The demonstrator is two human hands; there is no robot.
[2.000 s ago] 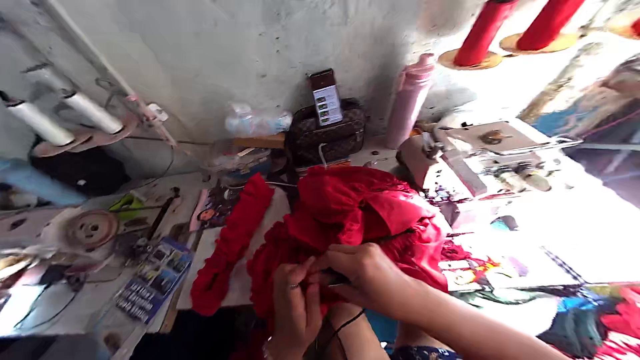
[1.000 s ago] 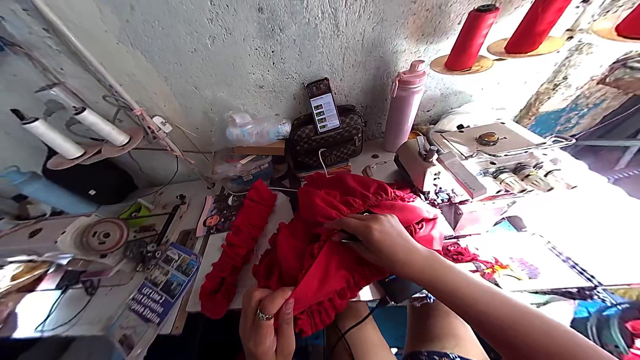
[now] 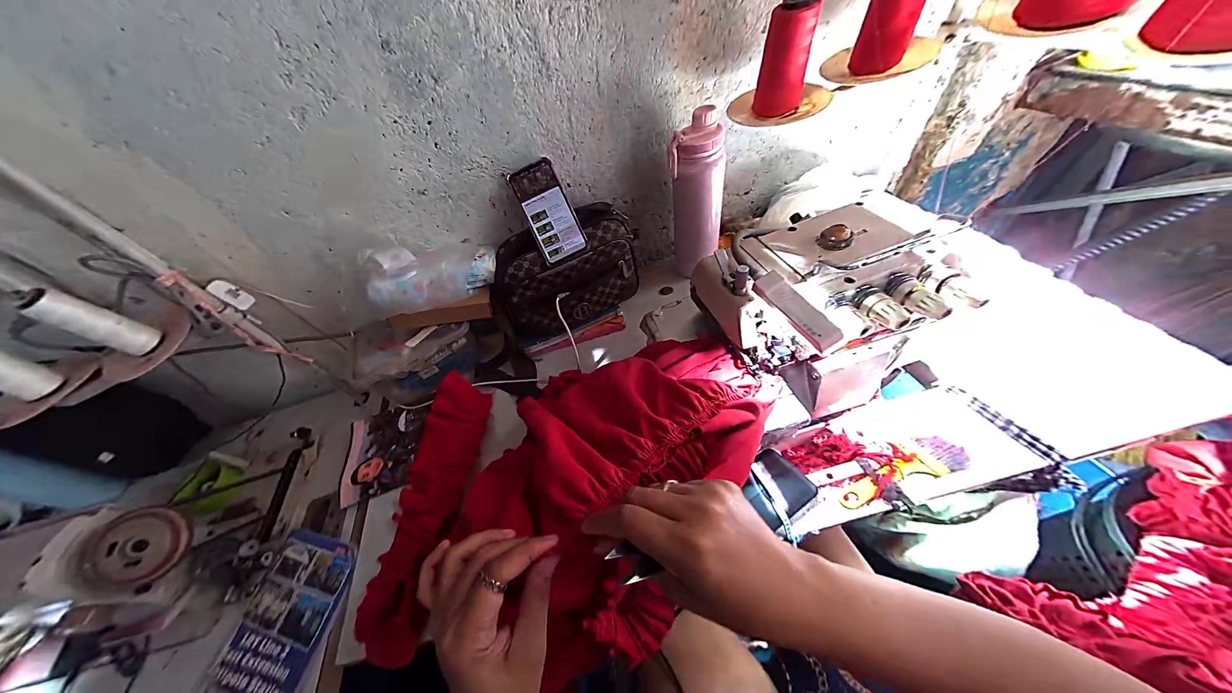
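Observation:
Gathered red fabric [image 3: 616, 423] lies bunched over the table edge and my lap, its upper right side against the overlock sewing machine [image 3: 818, 289]. A ruffled red strip [image 3: 438, 500] runs along its left. My left hand [image 3: 496, 597], with a ring, is at the fabric's lower left, thumb and fingertips close together on the cloth; whether they pinch it cannot be told. My right hand [image 3: 698, 539] is closed over the fabric's lower middle, with a small dark, pointed metal tool [image 3: 635, 568] in it, probably thread snips, largely hidden by the fingers.
A phone [image 3: 549, 212] leans on a checkered bag [image 3: 568, 274] by the wall, with a pink bottle [image 3: 698, 192] beside it. Red thread cones [image 3: 786, 63] stand upper right. Another sewing machine's handwheel [image 3: 135, 549] is at left, near a printed booklet [image 3: 284, 606]. More red fabric [image 3: 1165, 568] lies lower right.
My hands have come closer together than a second ago, when they were spread over the cloth. The fabric has shifted and is bunched differently. The view has swung somewhat.

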